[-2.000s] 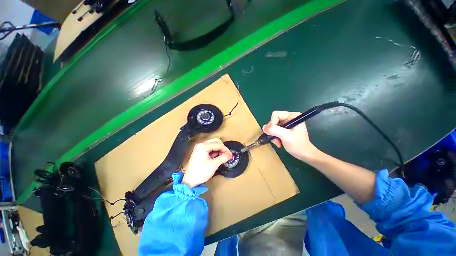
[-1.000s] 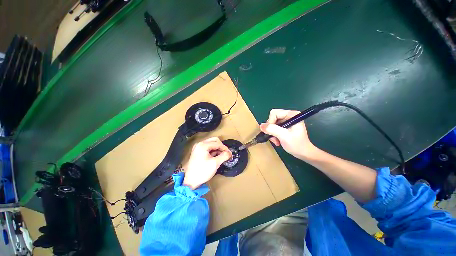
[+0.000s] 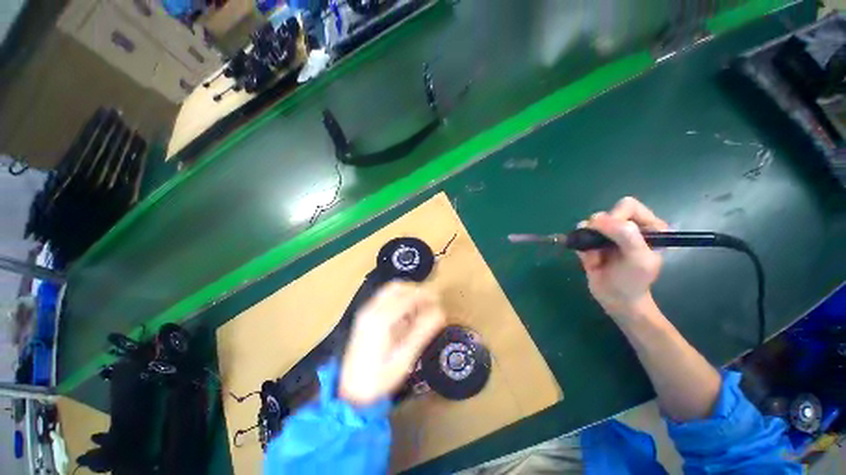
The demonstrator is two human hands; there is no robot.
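Black headphones lie on the tan cardboard sheet [image 3: 506,320]. The far earcup [image 3: 405,259] has a lead wire sticking out to its right. The near earcup [image 3: 455,361] shows its round driver with a pale perforated ring, uncovered. My right hand [image 3: 626,255] holds the soldering iron [image 3: 594,239] above the green bench, right of the cardboard, its tip pointing left and touching nothing. My left hand [image 3: 390,334] is blurred above the headphones, between the two earcups, fingers bent together. Whether it holds a fine wire cannot be seen.
A black headphone pile [image 3: 153,399] lies left of the cardboard. Beyond the green edge, a headband [image 3: 390,153] lies on the conveyor. Dark stacked trays [image 3: 88,176] stand upper left. A dark tray [image 3: 788,93] is at upper right. The iron's cord [image 3: 758,288] hangs at right.
The iron in my right hand has moved away from the near earcup to the right. My left hand has lifted off that earcup. The view has shifted, showing more of the background.
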